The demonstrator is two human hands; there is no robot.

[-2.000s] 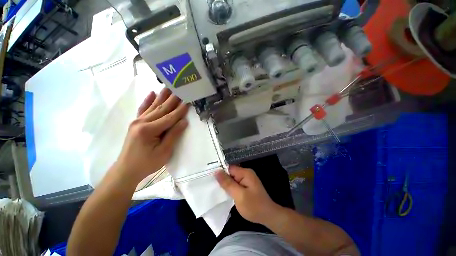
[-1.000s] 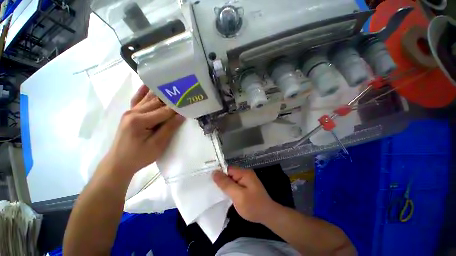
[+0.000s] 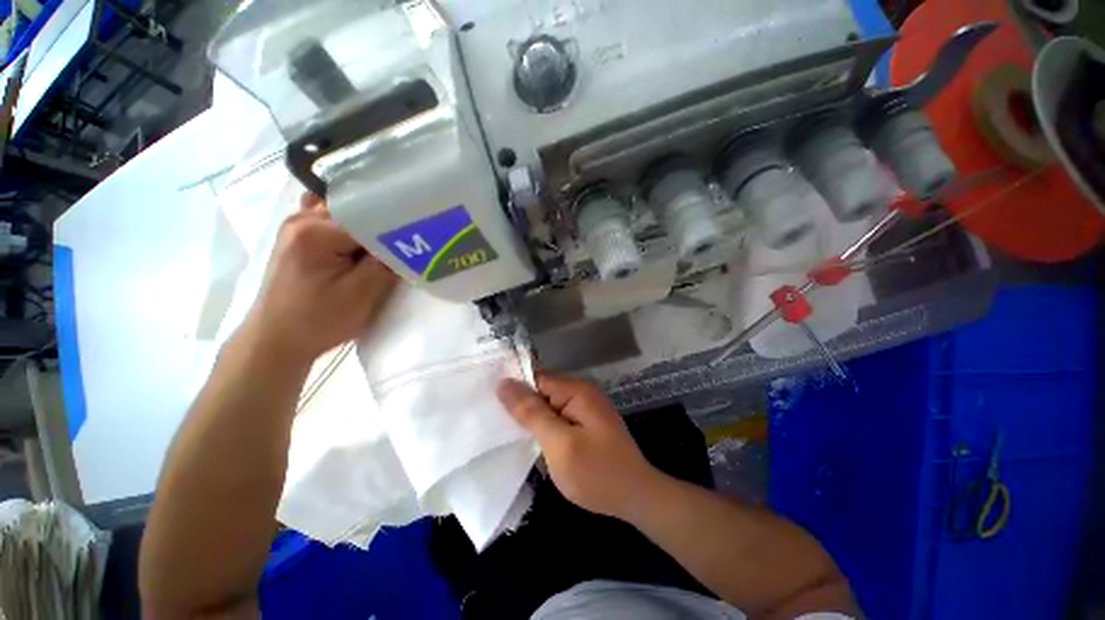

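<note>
A white garment panel (image 3: 442, 400) with dark stitch lines lies under the head of the overlock machine (image 3: 424, 182), its right edge at the presser foot and needle area (image 3: 499, 317). Its lower end hangs over the table's front edge in a loose point. My left hand (image 3: 318, 281) rests on the cloth left of the machine head, fingertips partly hidden behind the head; I cannot tell if it grips the cloth. My right hand (image 3: 574, 438) pinches the panel's right edge just below the presser foot, thumb on top.
More white pieces lie on the white table (image 3: 133, 315) at left. Tension knobs (image 3: 691, 206), red-clipped guide rods (image 3: 794, 303) and an orange-red disc (image 3: 969, 133) are at right. Yellow-handled scissors (image 3: 994, 509) lie on the right blue bin (image 3: 848, 497). A folded cloth bundle (image 3: 49, 563) stands lower left.
The panel has moved up toward the needle, bringing its cross stitch lines close to the presser foot. My left hand has moved up and left; my right hand slightly up.
</note>
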